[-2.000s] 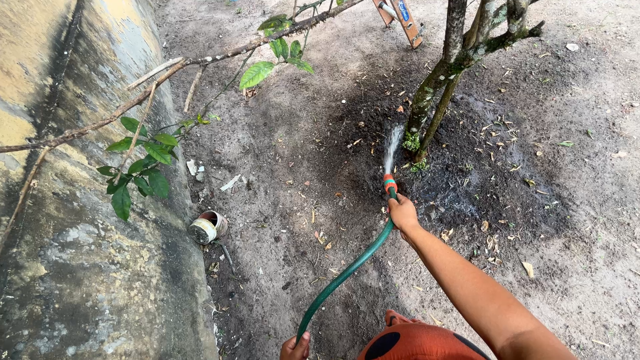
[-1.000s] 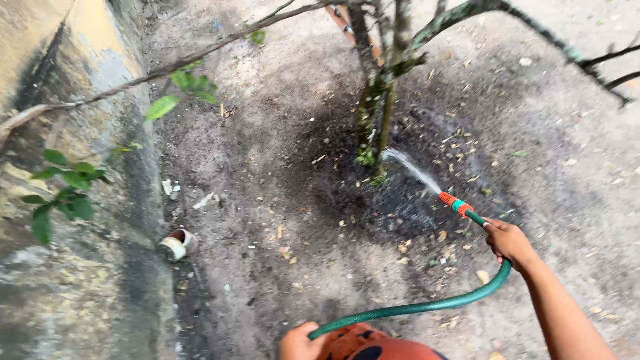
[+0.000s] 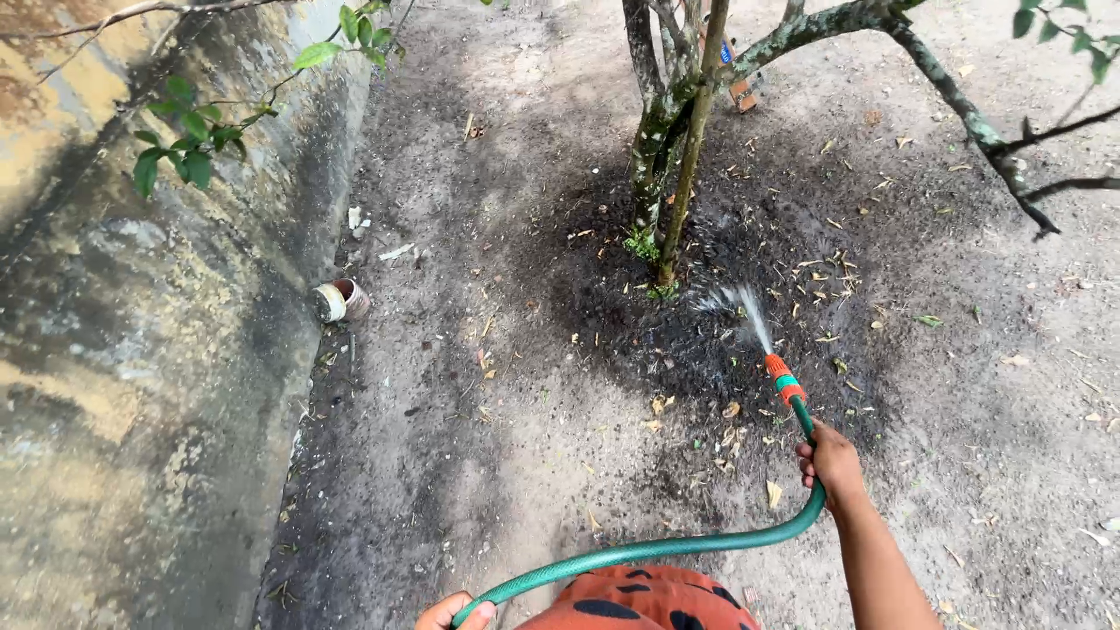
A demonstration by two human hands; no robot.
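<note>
My right hand [image 3: 833, 464] is closed around a green garden hose [image 3: 652, 549] just behind its orange and teal spray nozzle [image 3: 785, 381]. Water [image 3: 754, 319] sprays from the nozzle onto dark wet soil [image 3: 700, 350], a little to the right of the foot of a tree trunk [image 3: 652, 166]. At the bottom edge my left hand [image 3: 457, 610], partly cut off by the frame, grips the hose farther back. Between the two hands the hose bends in a curve in front of orange clothing with black spots.
A weathered wall [image 3: 166, 367] runs along the left, with a tipped can [image 3: 343, 300] at its foot. A leafy twig [image 3: 192, 131] hangs at upper left. A lichen-covered branch [image 3: 945, 83] reaches right from the tree. Behind the trunk shows part of an orange ladder [image 3: 744, 94].
My right hand has swung the nozzle from the trunk's near side to its right; the spray now lands on the soil right of the trunk. Both hands have kept hold of the hose.
</note>
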